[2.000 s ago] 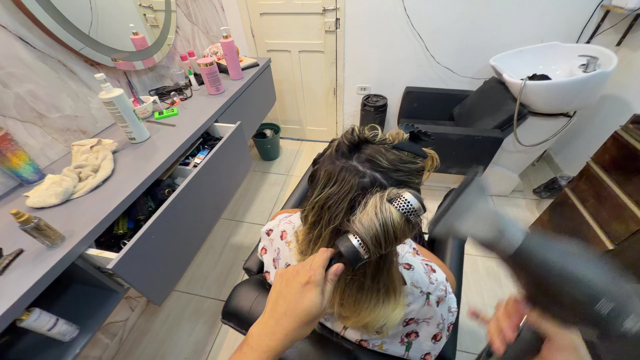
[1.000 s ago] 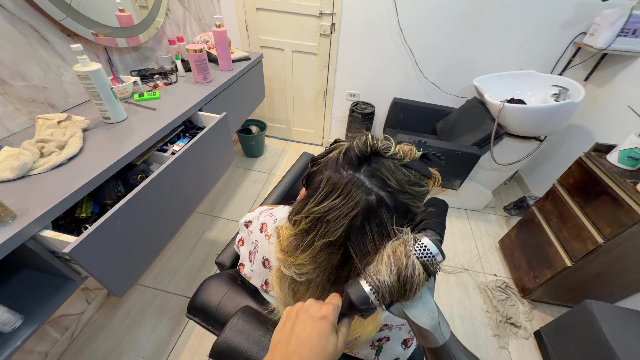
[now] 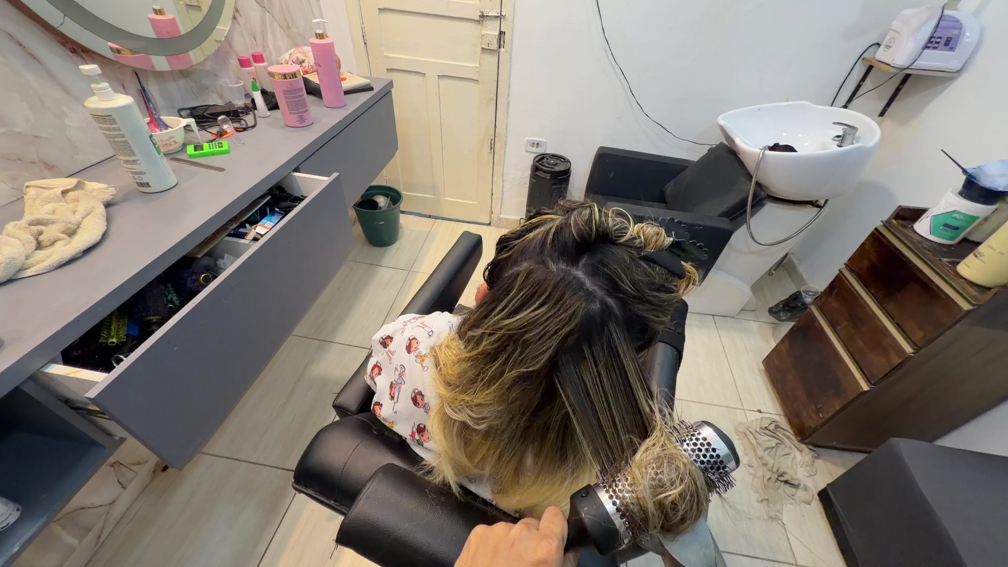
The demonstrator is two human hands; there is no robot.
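My left hand (image 3: 516, 543) grips the black handle of a round metal-barrel hairbrush (image 3: 709, 457) at the lower middle. A lock of the seated person's hair (image 3: 669, 484) is wound around the barrel. The hair is dark at the roots with blond lengths, and part of it is clipped up with a black hair clip (image 3: 679, 250). Just beneath the brush shows the grey nozzle of a hair dryer (image 3: 694, 547), close to the wound lock. My right hand is out of view below the frame. The person sits in a black salon chair (image 3: 409, 516), facing away.
An open drawer (image 3: 236, 331) with brushes juts from the grey counter (image 3: 157, 236) at left. Bottles and a towel (image 3: 59, 224) lie on that counter. A white wash basin (image 3: 795, 157) stands behind, a wooden cabinet (image 3: 850, 331) at right, a black box-like piece (image 3: 921, 504) at lower right.
The brush with its wound hair has moved lower and to the right. The dryer, raised at the right two seconds ago with my right hand, is now below the brush, and that hand has left view.
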